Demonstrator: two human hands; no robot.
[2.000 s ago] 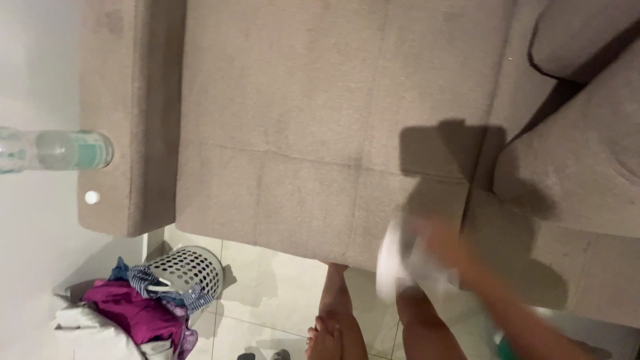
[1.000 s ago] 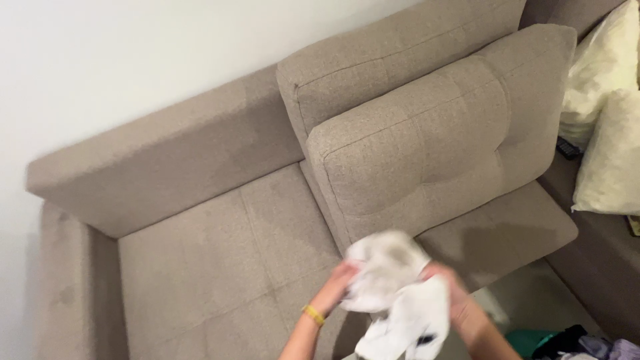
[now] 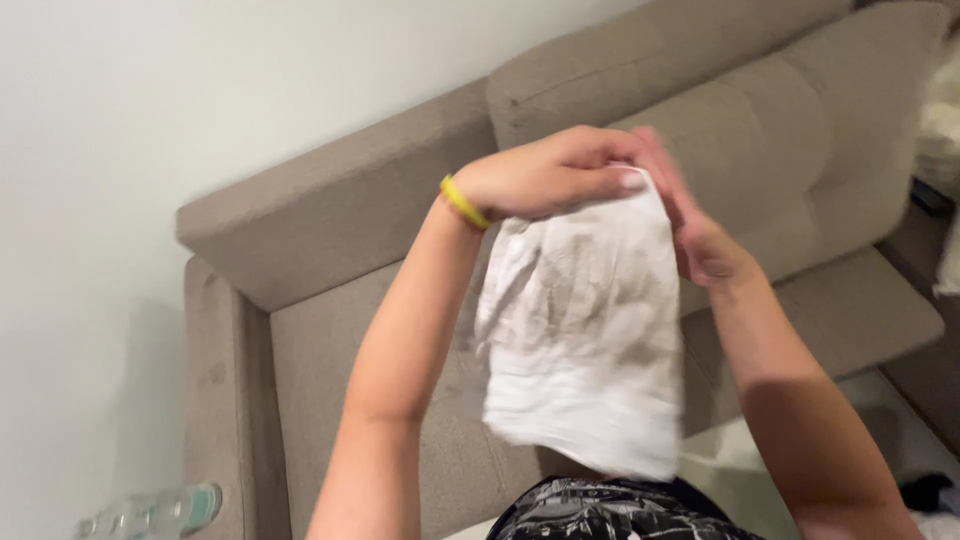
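A white cloth [image 3: 585, 315], wrinkled and with greyish patches, hangs in front of my body. My left hand [image 3: 562, 172], with a yellow band at the wrist, grips its top edge, thumb on the near side. At the cloth's upper right corner, my right hand [image 3: 686, 217] is blurred and pressed against the cloth and my left fingertips. Its fingers are partly hidden, so its exact hold is hard to see. Below the cloth shows a black and white patterned garment [image 3: 622, 510] on my body.
Behind the hands stands a grey-brown fabric sofa [image 3: 337, 322] with a large back cushion [image 3: 765, 150]. A clear plastic bottle [image 3: 165, 510] lies on the armrest at the lower left. Pale fabric [image 3: 941, 142] and dark items show at the right edge.
The white cloth, bunched between both hands a second ago, now hangs down long from its top edge. Both hands have come together at its top. The view has shifted.
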